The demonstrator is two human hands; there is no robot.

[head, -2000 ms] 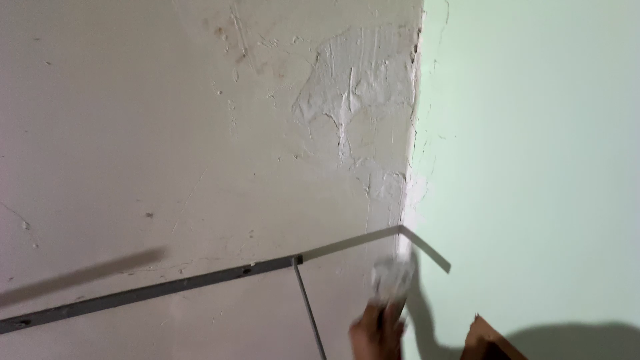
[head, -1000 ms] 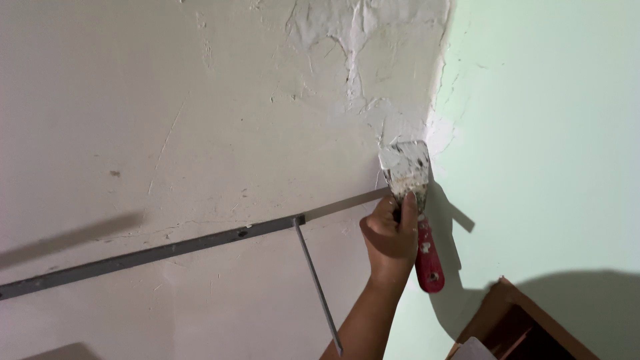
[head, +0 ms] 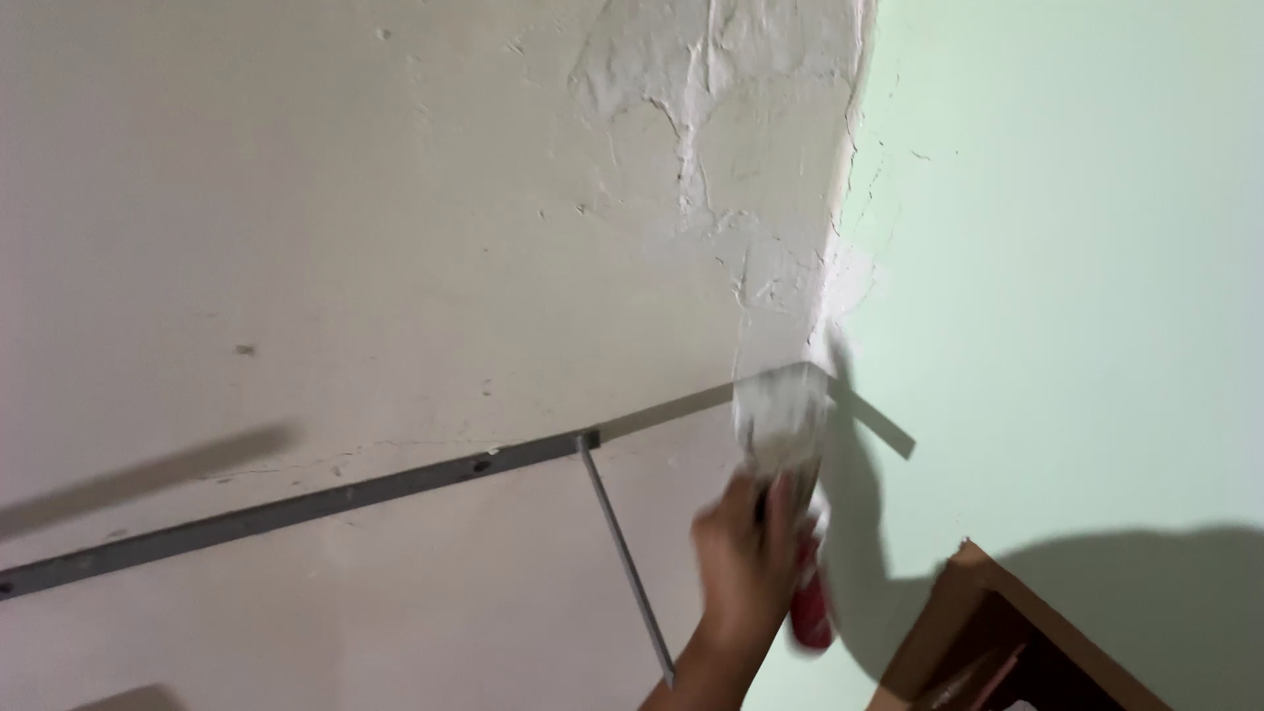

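Observation:
My right hand (head: 750,543) reaches up from the bottom, right of centre, with its fingers closed on a putty knife (head: 780,420). The knife's pale, smeared metal blade lies over the beige wall (head: 444,276) just left of the inner corner. Its red handle (head: 812,607) shows to the right of my wrist. Hand and knife are blurred. Above the blade, rough white filler (head: 691,128) covers a patch beside the corner, and a small white smear (head: 849,281) marks the pale green wall (head: 1076,296). My left hand is out of view.
A grey metal bar (head: 296,509) with holes runs along the beige wall, ending left of my hand. A thin rod (head: 627,568) slants down from that end. At lower right is a brown open box-like object (head: 1071,617) with a dark inside. Shadows fall across both walls.
The putty knife rose along the corner between the first two frames. Since one second ago it has moved a short way down the wall, still in my hand. The view has shifted somewhat.

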